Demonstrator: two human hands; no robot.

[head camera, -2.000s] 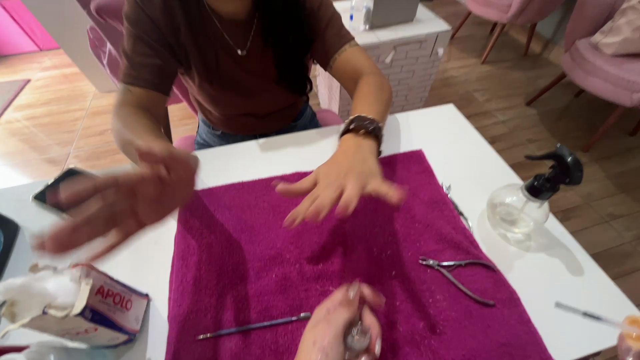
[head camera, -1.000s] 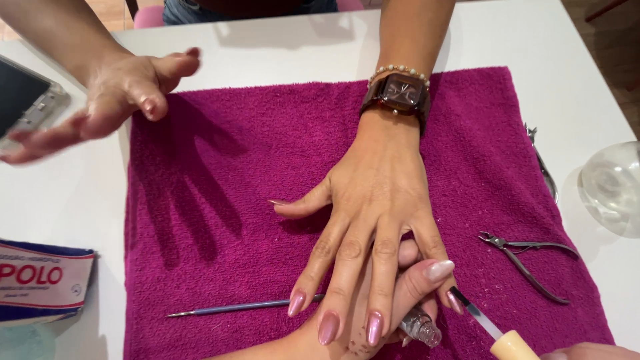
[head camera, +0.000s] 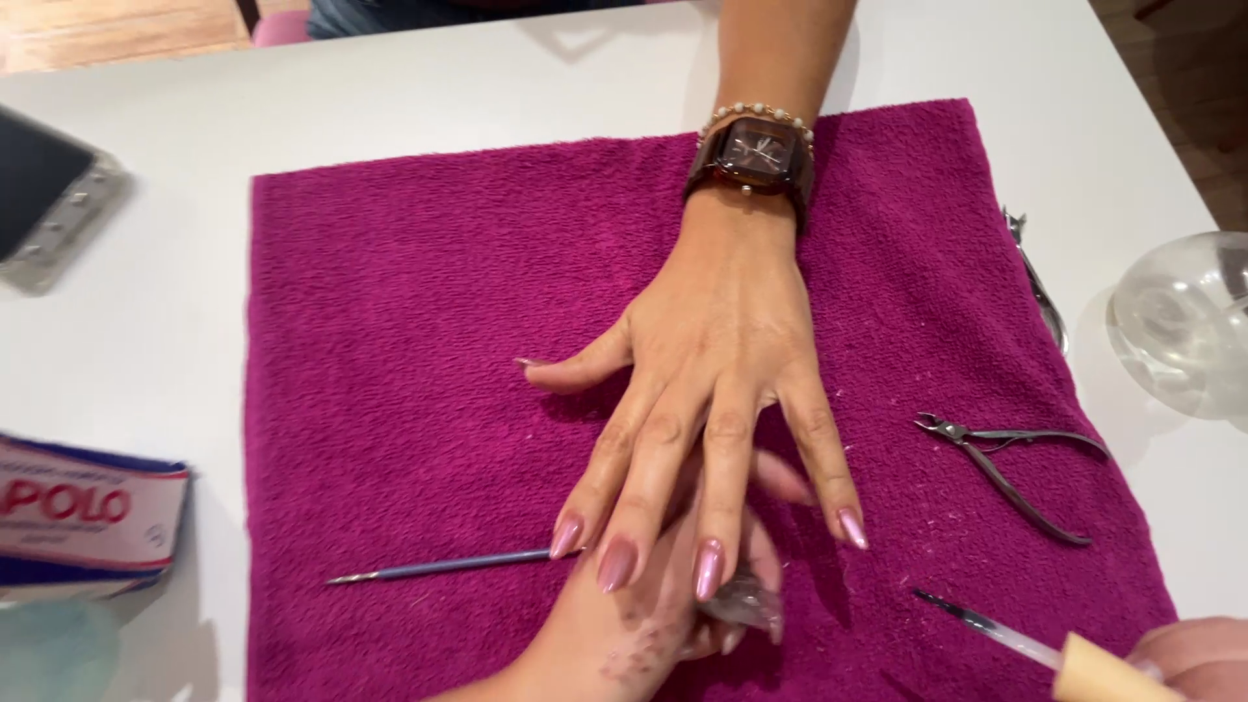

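Another person's hand [head camera: 721, 331], with pink metallic nails, a watch [head camera: 756, 151] and a beaded bracelet, lies palm down with its fingers spread. Under those fingers is my left hand [head camera: 639, 609], partly hidden, closed around a small clear glass bottle [head camera: 746, 600]. At the lower right edge my right hand [head camera: 1194, 653] holds a nail polish brush [head camera: 1014, 639] by its cream cap, the dark bristles pointing left, apart from the nails. A thin blue-handled brush [head camera: 458, 564] lies on the magenta towel [head camera: 419, 390], left of my left hand.
Cuticle nippers [head camera: 1004, 463] lie on the towel at right, with another metal tool [head camera: 1038, 283] along its edge. A clear round bottle [head camera: 1185, 322] stands farther right. At left are a phone [head camera: 49, 195] and a printed box [head camera: 88, 517] on the white table [head camera: 175, 127].
The other person's bare hand at left has left the view. My right hand with the polish brush has drawn back to the right from the little fingernail. The view moved closer over the towel.
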